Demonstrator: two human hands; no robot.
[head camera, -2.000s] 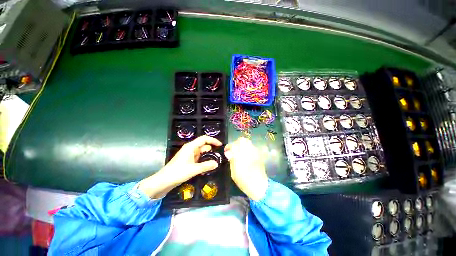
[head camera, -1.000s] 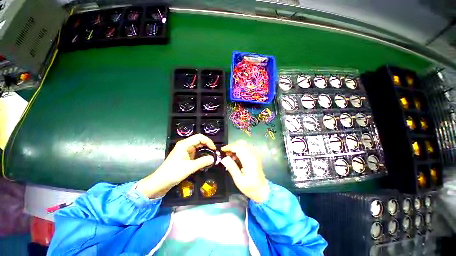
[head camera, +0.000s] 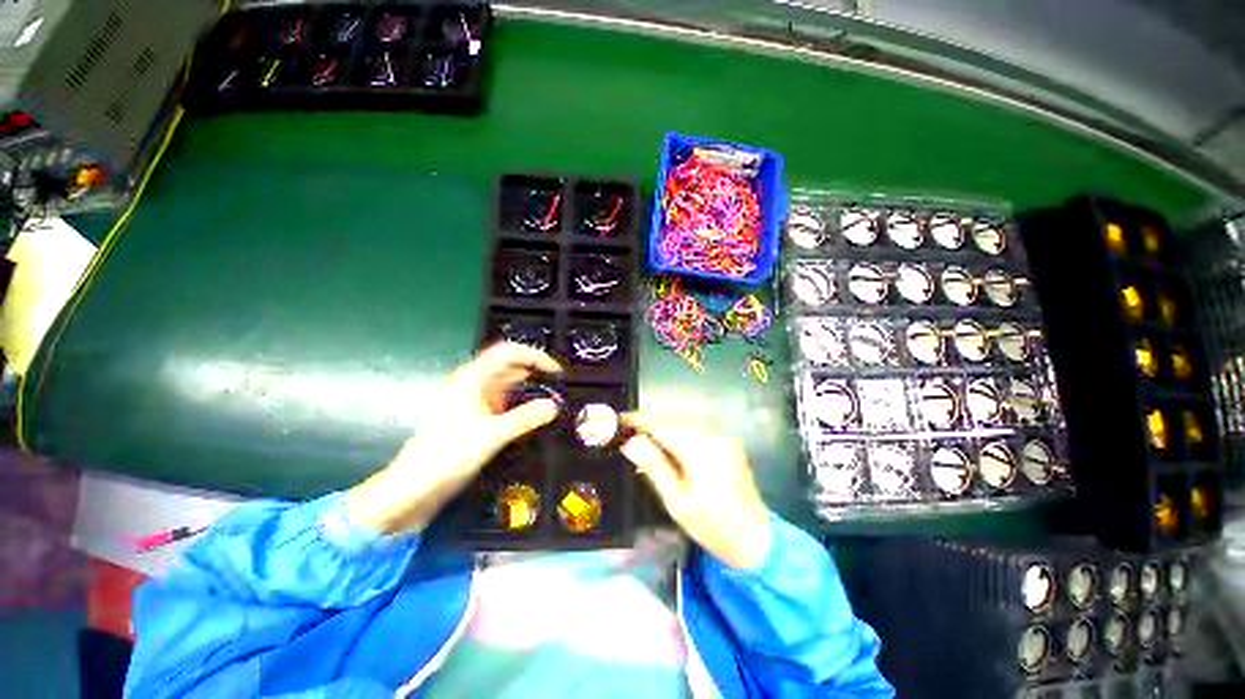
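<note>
The black pocket tray (head camera: 557, 376) lies in front of me. Its far pockets hold dark round units (head camera: 597, 277), some with thin red or white lines. Its two nearest pockets hold gold round pieces (head camera: 580, 508). My left hand (head camera: 458, 434) is over the left column, its thumb and fingers around a dark round unit (head camera: 535, 399). My right hand (head camera: 696, 481) is at the tray's right edge, its fingertips on a silver-white disc (head camera: 597, 425) over the right column. My fingers partly hide both pieces.
A blue bin (head camera: 720, 212) of tangled wires stands beyond the tray, with a loose wire pile (head camera: 687, 317) below it. A clear blister tray (head camera: 928, 348) of silver discs lies right, then a black tray of gold pieces (head camera: 1144, 361). Another black tray (head camera: 341, 62) lies far left.
My hands have moved apart. The dark unit is now at the left column under my left hand, and a silver-white disc shows at my right fingertips. The view has shifted slightly.
</note>
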